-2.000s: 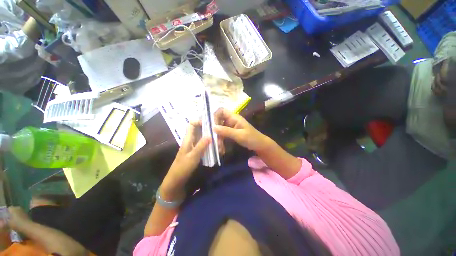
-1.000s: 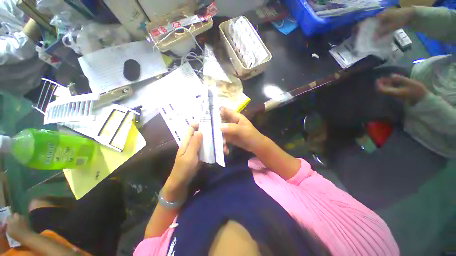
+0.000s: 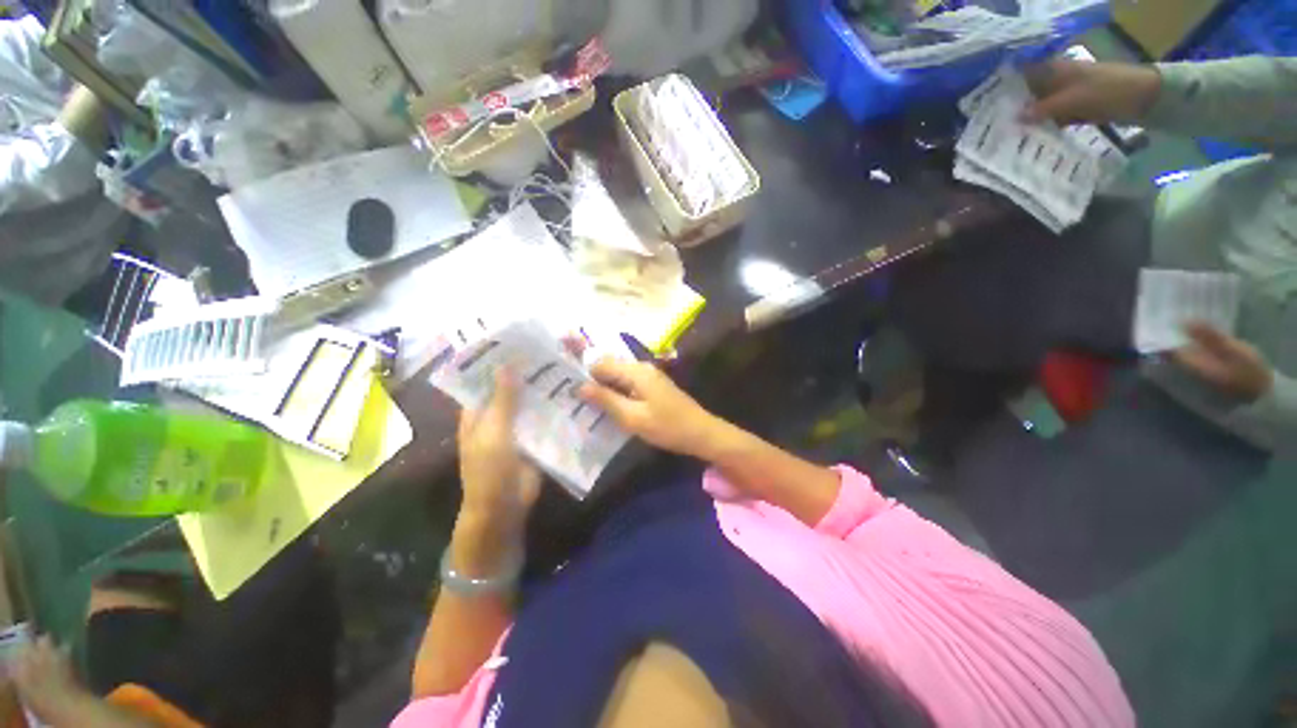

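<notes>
My left hand [image 3: 491, 452] and my right hand [image 3: 643, 404] hold a stack of white printed cards [image 3: 555, 413] between them, above my lap at the bench edge. The top card faces up and shows short black bars. My left hand is at the stack's left side, my right hand at its right side. White printed sheets [image 3: 491, 270] lie on the bench just beyond. A crumpled clear or cream bag [image 3: 626, 282] lies right of the sheets, over a yellow packet [image 3: 683, 324].
A cream basket [image 3: 686, 157] holds white strips. A tan tray [image 3: 505, 128] holds red-and-white packets. A green bottle [image 3: 150, 458] lies on a yellow sheet [image 3: 228, 548] at left. At right, another person's hands hold printed cards near a blue crate [image 3: 868, 86].
The stack has turned from edge-on to flat, showing its printed face, and tilts leftward. The person at right has lifted cards from the bench. The view has shifted slightly.
</notes>
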